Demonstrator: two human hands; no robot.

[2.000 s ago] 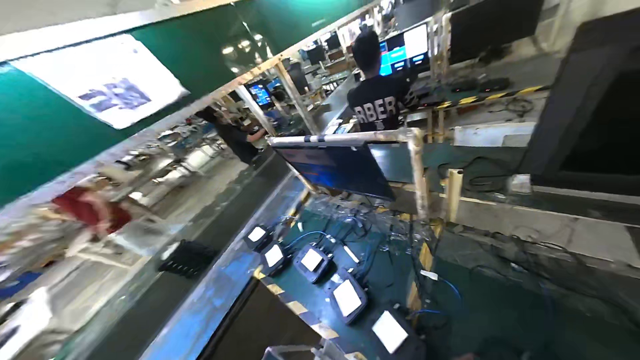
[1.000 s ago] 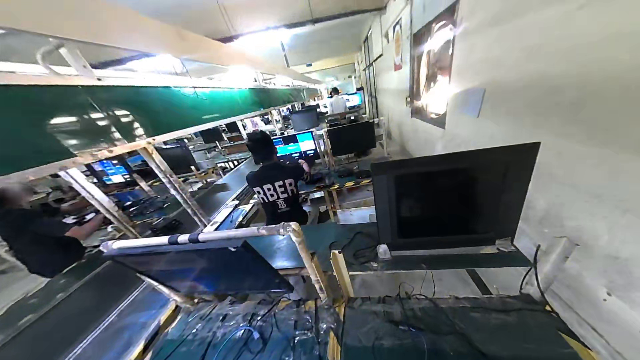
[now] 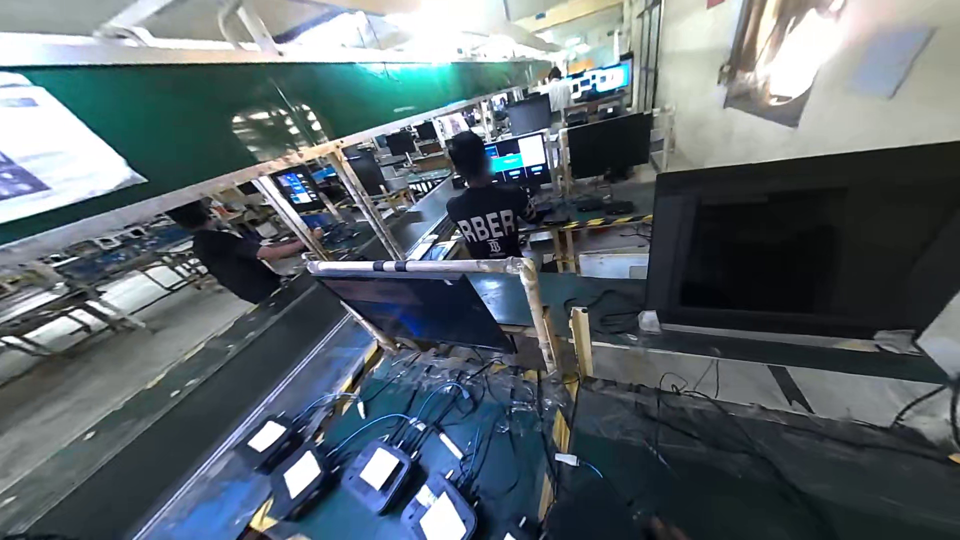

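Several black box-shaped electronic devices with white labels point(image 3: 379, 469) lie on the green-topped bench at the lower middle, with blue and black cables point(image 3: 375, 427) running among them. A white cable connector point(image 3: 566, 458) rests to their right. Behind the devices, a flat monitor point(image 3: 420, 311) leans tilted under a taped pipe frame point(image 3: 450, 265). My left hand is not in view. At the bottom edge, right of the devices, a small blurred brownish shape may be the fingertips of my right hand point(image 3: 661, 528); what it touches or holds cannot be told.
A large dark screen point(image 3: 795, 255) stands at the right. A conveyor belt point(image 3: 217, 390) runs along the left of the bench. A person in a black shirt point(image 3: 487, 217) faces another monitor ahead; a second person point(image 3: 232, 255) works at the left. A green overhead panel point(image 3: 247, 112) crosses the upper left.
The view has swung and tilted between frames. The labelled devices, out of view one second ago, show again at the bottom.
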